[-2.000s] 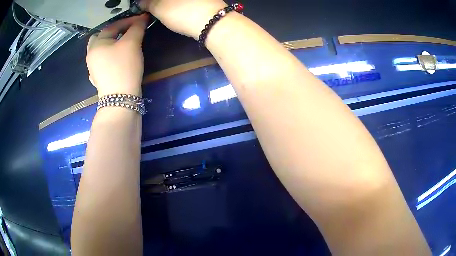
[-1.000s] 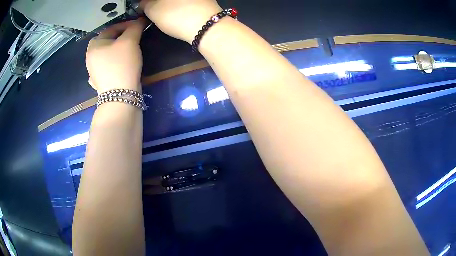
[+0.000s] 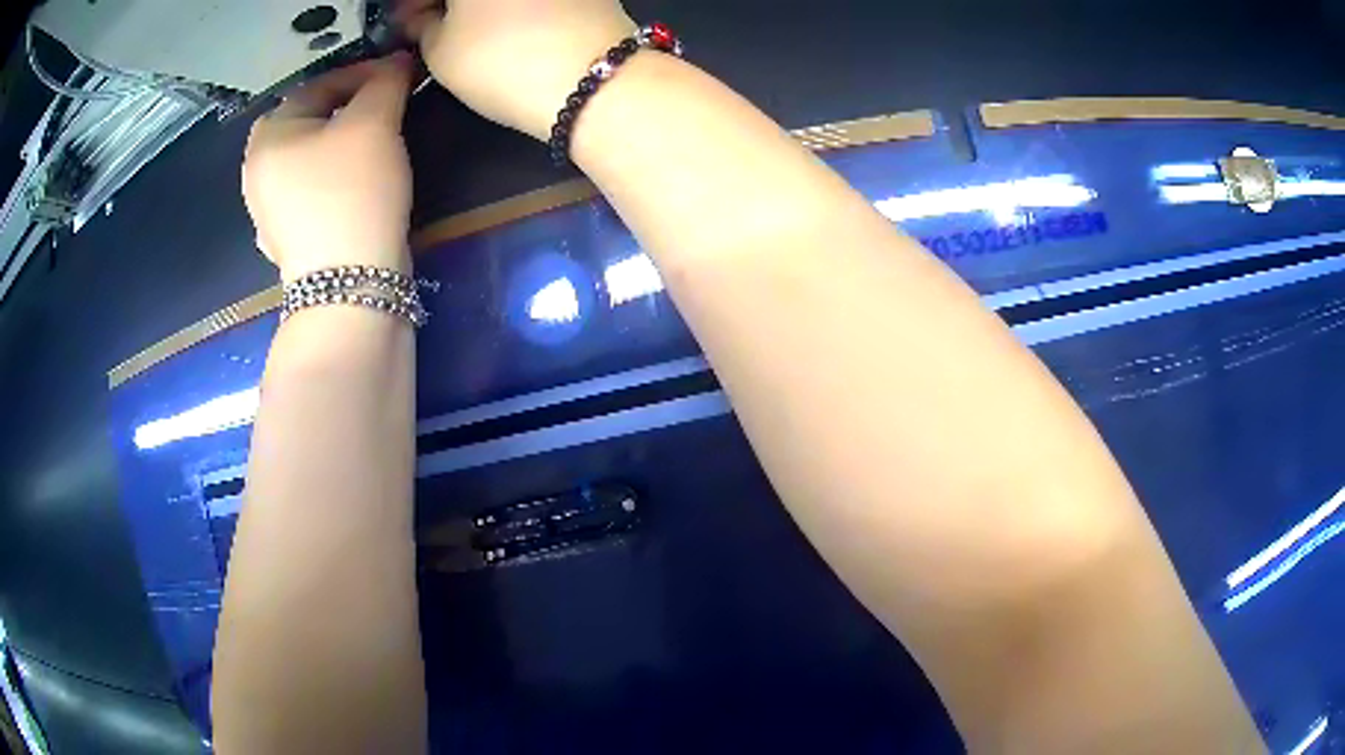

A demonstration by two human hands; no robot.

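My left hand point(image 3: 332, 170) is raised at the upper left, thumb and fingertips close together beside the machine head point(image 3: 221, 37). My right hand point(image 3: 516, 52) is at the top edge, partly cut off, its fingertips meeting the left ones at the needle area. A thin pale line shows by the fingertips; what they pinch is too small to tell. The glossy blue sewing template point(image 3: 826, 428) lies below my forearms, with a tan edge strip point(image 3: 870, 131). Small dark thread snips point(image 3: 561, 522) lie on the template between my forearms.
A metal clip point(image 3: 1248, 179) sits on the template near its tan edge at the right. White cables and rails point(image 3: 89, 162) are at the upper left. The black machine table point(image 3: 826, 52) extends behind the template.
Both hands have shifted slightly left in the picture and stay together at the machine head. The template and snips look unmoved.
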